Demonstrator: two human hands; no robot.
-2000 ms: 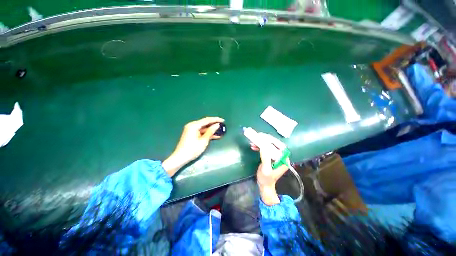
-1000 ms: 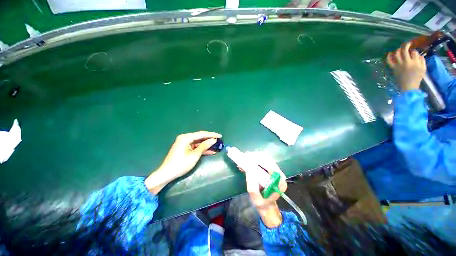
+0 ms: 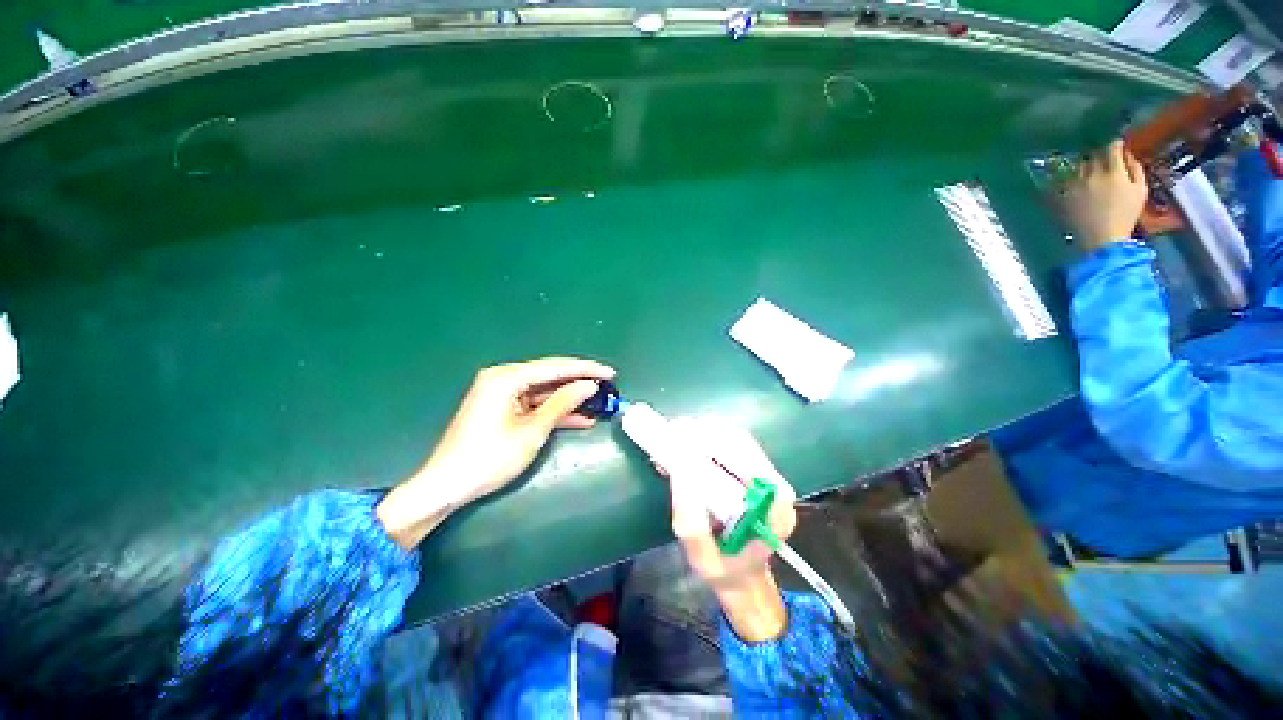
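My left hand [image 3: 495,429] pinches a small round black component [image 3: 601,401] between thumb and fingertips above the green belt [image 3: 352,324]. My right hand [image 3: 718,492] holds a whitish dispensing syringe [image 3: 646,428] with a bright green cap [image 3: 750,516] at its rear. The syringe's narrow tip points left at the component and is at or very near its right side; contact cannot be told. A thin pale hose [image 3: 813,582] trails from the cap. My right palm and fingers hide part of the barrel.
A folded white paper [image 3: 792,348] lies right of my hands, and a perforated strip [image 3: 996,262] farther right. A neighbour's hand [image 3: 1107,197] is by an orange-brown press [image 3: 1179,130]. A brown cardboard box [image 3: 978,542] sits below the belt edge. A white piece [image 3: 7,359] is at far left.
The syringe tip has come from a gap to right beside the component. Both hands sit lower and farther left in the picture. The neighbour's hand has come into view.
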